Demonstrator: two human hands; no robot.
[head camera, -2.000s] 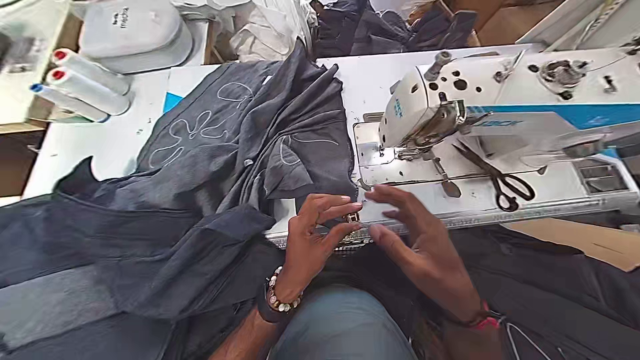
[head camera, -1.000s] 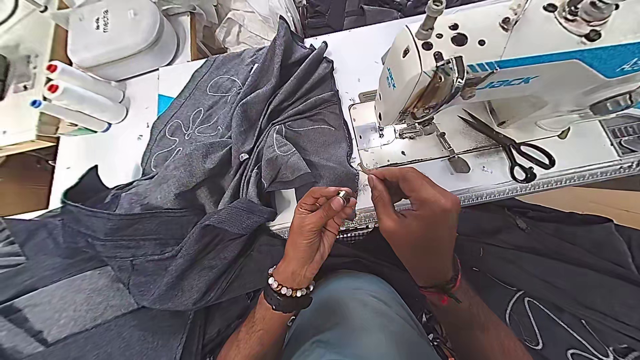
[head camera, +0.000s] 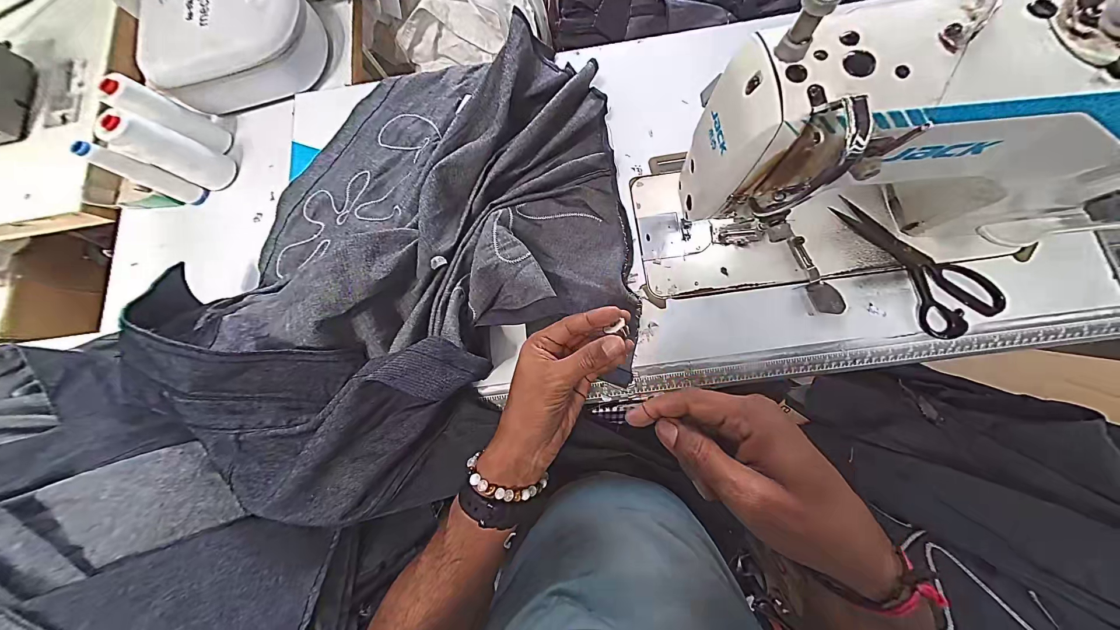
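My left hand (head camera: 560, 385) pinches a small metallic and whitish part (head camera: 617, 327), perhaps a bobbin or its case, between thumb and fingertips. Just right of it and lower, my right hand (head camera: 744, 446) has its thumb and index finger close together; whether something thin is between them cannot be told. Behind my left hand a dark grey garment (head camera: 542, 192) with light stitched outlines lies across the table, its waistband hanging over the front edge. The Jack sewing machine (head camera: 752, 149) stands to the right, its needle area beyond the garment's edge.
Black scissors (head camera: 932, 271) lie open on the machine bed, right of the presser foot. White thread cones (head camera: 175, 140) lie at the left near a white plastic container (head camera: 232, 44). A ruler strip (head camera: 875, 346) runs along the table's front edge. More dark fabric (head camera: 989, 455) hangs at the right.
My hands were beside each other at the table edge; my right hand has since moved lower, away from the fabric corner. My left hand keeps the small part. The view has moved closer.
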